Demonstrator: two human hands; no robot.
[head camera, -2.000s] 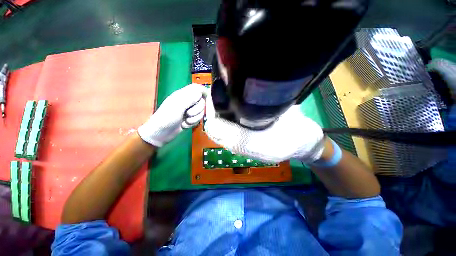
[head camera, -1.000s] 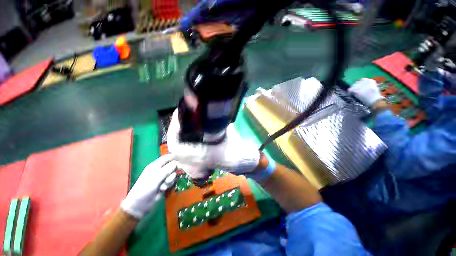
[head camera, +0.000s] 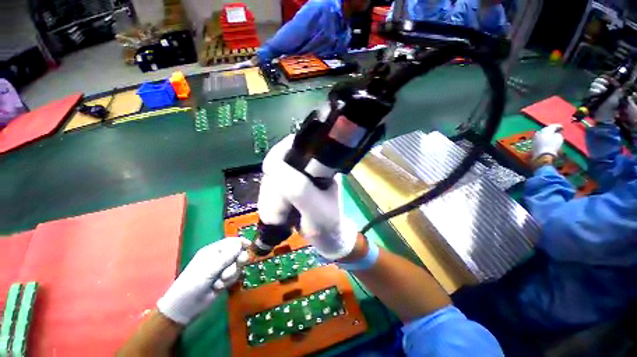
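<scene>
My right hand (head camera: 307, 202), in a white glove with a light blue wristband, is closed around a black electric screwdriver (head camera: 342, 136). Its tip points down at the left end of the middle circuit board (head camera: 283, 268). My left hand (head camera: 202, 279), also gloved, has its fingertips pinched together beside the tip; whether they hold a screw cannot be told. The orange-brown fixture (head camera: 241, 307) holds green boards in its pockets. The nearest board (head camera: 297, 315) is fully visible; the far one is partly hidden by my right hand and the screwdriver. The black screw tray (head camera: 242, 192) is at the fixture's far end.
Red mat (head camera: 112, 265) on the left, with green-and-white strips (head camera: 24, 317). Silvery ribbed stack (head camera: 468, 223) with tan cardboard on the right. Spare boards (head camera: 223, 115) lie on the dark green conveyor (head camera: 140, 157). The screwdriver cord (head camera: 419, 199) loops right. Other workers sit right and across.
The view has tilted up and shows more of the line. My right hand and the screwdriver have shifted off the near boards, and the screwdriver tip now shows beside my left fingertips.
</scene>
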